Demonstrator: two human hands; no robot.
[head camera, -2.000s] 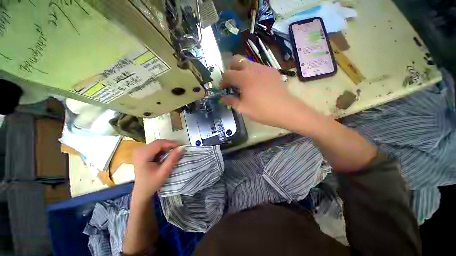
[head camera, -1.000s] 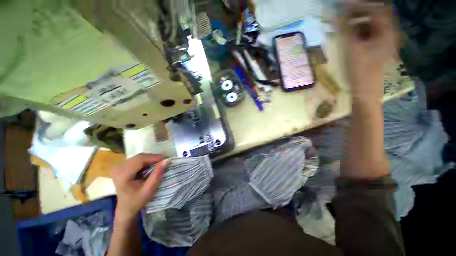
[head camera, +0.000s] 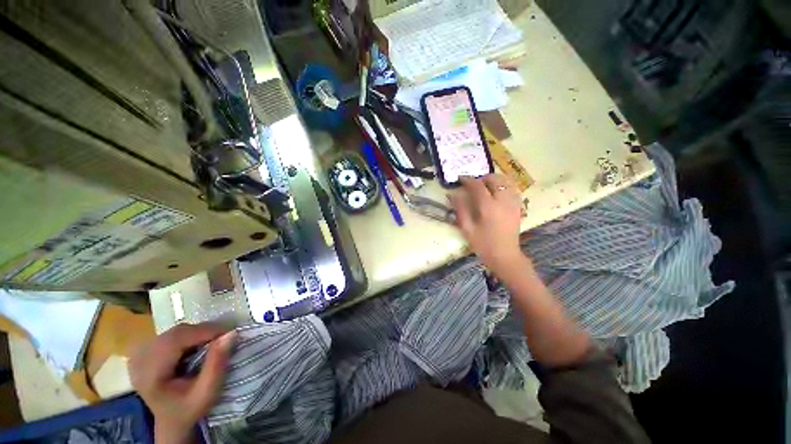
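My left hand (head camera: 184, 373) holds the edge of a striped garment piece (head camera: 276, 355) between thumb and fingers, just in front of the machine bed (head camera: 290, 282). The cloth hangs over the table's front edge. My right hand (head camera: 490, 217) is at the lower end of the smartphone (head camera: 457, 134), fingertips at its bottom edge; whether they touch the screen is not clear. The phone lies flat and shows a chat with green bubbles. Slim metal snips (head camera: 429, 208) lie beside the right fingertips. The sewing machine head (head camera: 104, 221) stands at the left.
Bobbins in a clear case (head camera: 353, 186) and a blue marker pen (head camera: 382, 184) lie right of the bed. A ruler-like strip (head camera: 513, 166) is beside the phone, papers (head camera: 447, 36) behind. More striped cloth (head camera: 607, 260) hangs at the right. A blue crate (head camera: 87, 423) is at lower left.
My right hand has gone from the needle area, out to the far right, and back down to the phone. My left hand still holds the striped piece. The view has shifted right.
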